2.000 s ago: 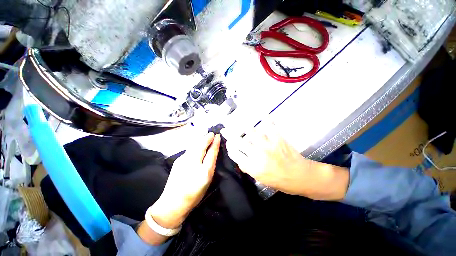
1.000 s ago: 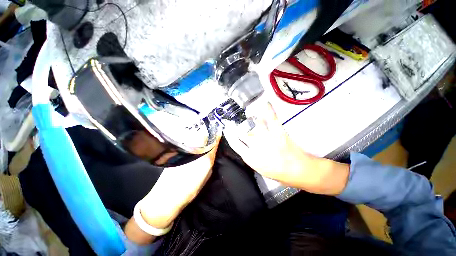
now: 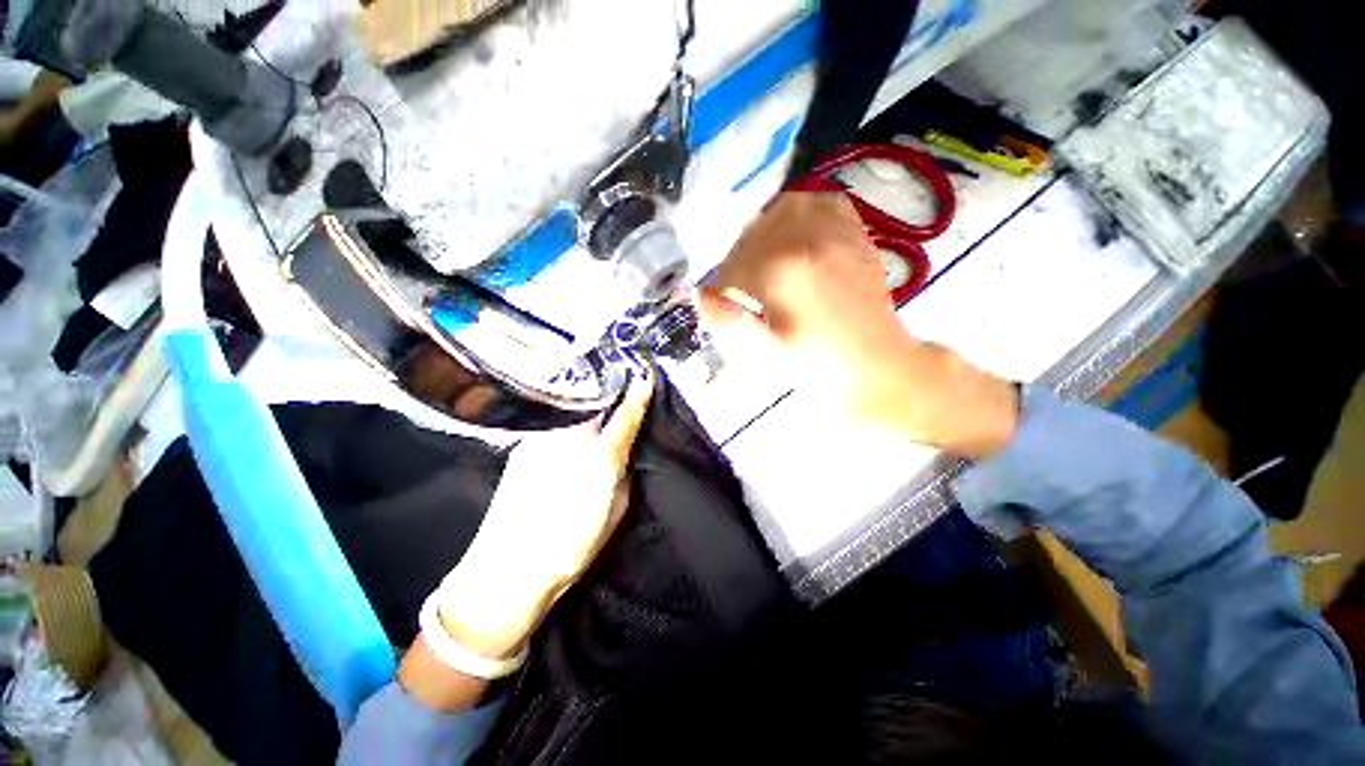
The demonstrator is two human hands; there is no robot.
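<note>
The black garment piece (image 3: 644, 584) hangs from the needle area over my lap, with a smoother part spread to the left. My left hand (image 3: 562, 501), with a white band at the wrist, holds its edge, fingertips just below the presser foot and needle area (image 3: 654, 332). My right hand (image 3: 823, 292) is off the cloth, right of the needle, over the machine bed. Its fingers are curled, and whether they hold anything cannot be told. The red-handled scissors (image 3: 931, 177) lie behind it, partly covered by it.
A dark glossy curved guard (image 3: 434, 374) stands left of the needle. A white tube with a blue section (image 3: 262, 494) runs along the left. A yellow tool (image 3: 988, 150) lies behind the scissors. A dusty grey block (image 3: 1198, 142) is at right. The ruler edge (image 3: 883, 542) borders the table.
My right hand has left the cloth at the needle and moved up and right, towards the scissors. My left hand stays at the cloth. The view has shifted.
</note>
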